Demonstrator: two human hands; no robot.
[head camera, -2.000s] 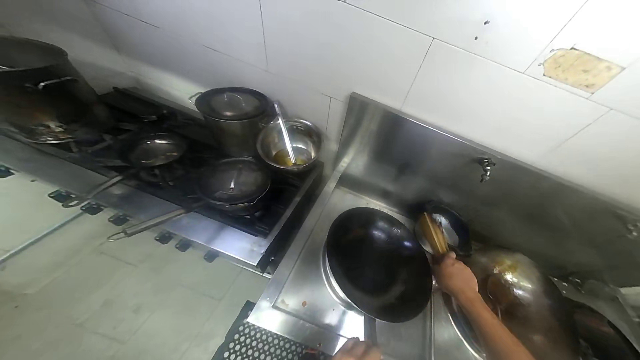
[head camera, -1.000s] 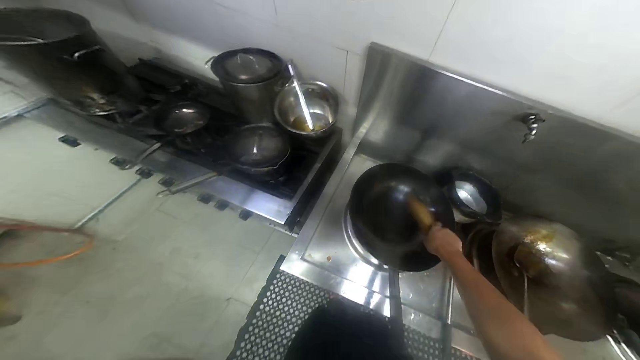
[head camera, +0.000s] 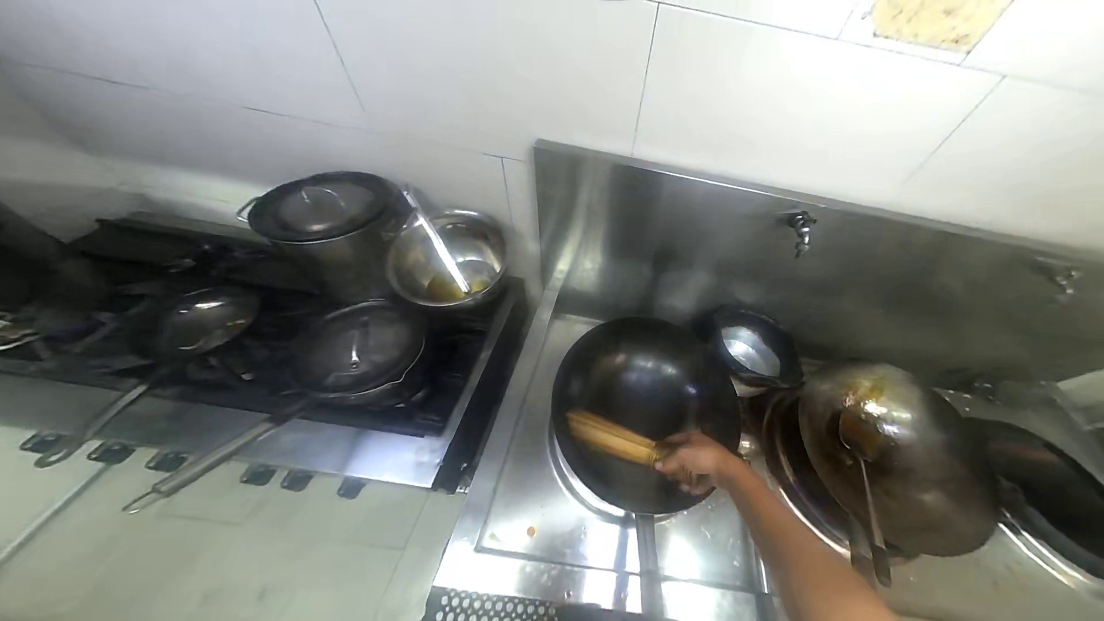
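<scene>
My right hand (head camera: 697, 463) grips a bamboo wok brush (head camera: 612, 437) by its bound end, with its bristles spread toward the left inside a dark wok (head camera: 647, 379). The wok sits on a round burner ring of the stainless steel range, its handle (head camera: 649, 561) pointing toward me. Just behind the wok, at its right, is a small dark pot (head camera: 755, 345) with liquid or a shiny surface in it. My left hand is outside the view.
On the right, a second wok (head camera: 914, 466) holds a ladle (head camera: 871, 500). A water tap (head camera: 802, 231) juts from the steel backsplash. The left stove bears a lidded pot (head camera: 319, 207), a steel bowl (head camera: 447, 259) with a utensil, a lidded saucepan (head camera: 360, 349) and a frying pan (head camera: 203, 321).
My right hand has brought the brush from the small pot into the wok, and it now lies lower and further left there. My left hand, partly visible two seconds ago, has left the view.
</scene>
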